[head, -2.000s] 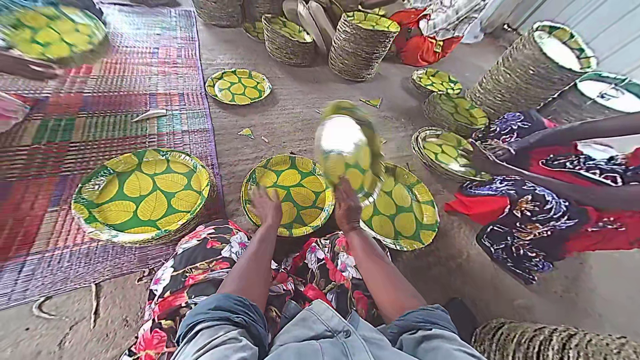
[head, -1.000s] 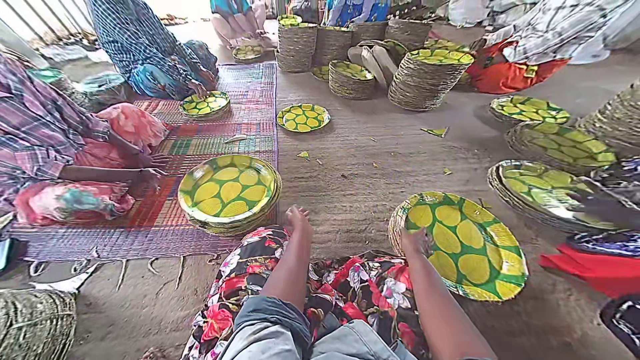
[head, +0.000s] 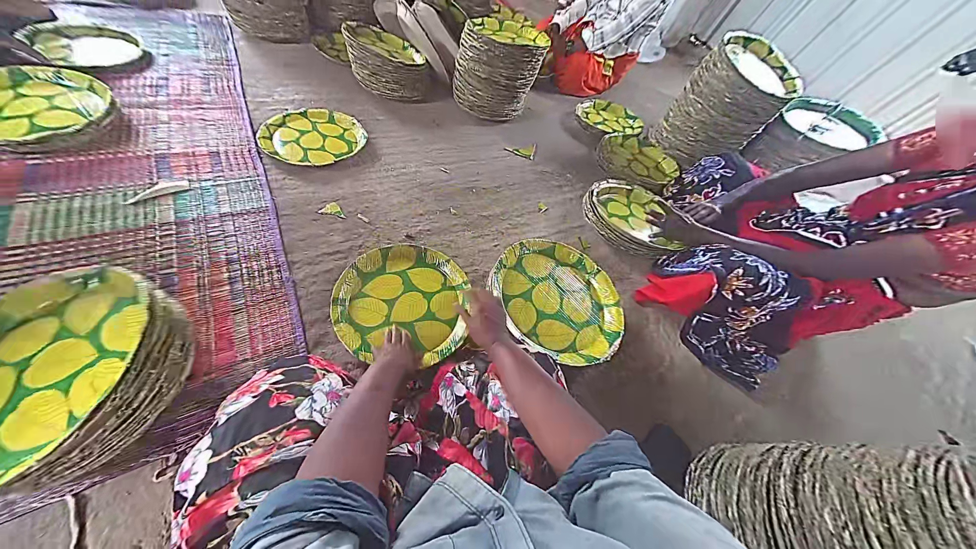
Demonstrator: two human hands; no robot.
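Two round plates printed with yellow leaves on green lie side by side before my lap. My left hand (head: 396, 351) rests at the near rim of the left plate (head: 404, 297). My right hand (head: 483, 316) touches that plate's right edge, between it and the right plate (head: 555, 301); whether its fingers grip the rim I cannot tell. A tall stack of the same plates (head: 69, 366) stands at the lower left, partly on the woven mat.
A co-worker's hands (head: 679, 221) touch a plate stack (head: 621, 213) at the right. A single plate (head: 311, 137) lies ahead. Taller stacks (head: 502, 69) stand farther back, and another (head: 831, 488) is at the lower right. The striped mat (head: 221, 229) spreads at left.
Both hands have come together at the left plate; one second ago they were apart, the right one at a plate on the right. The view has swung to the right.
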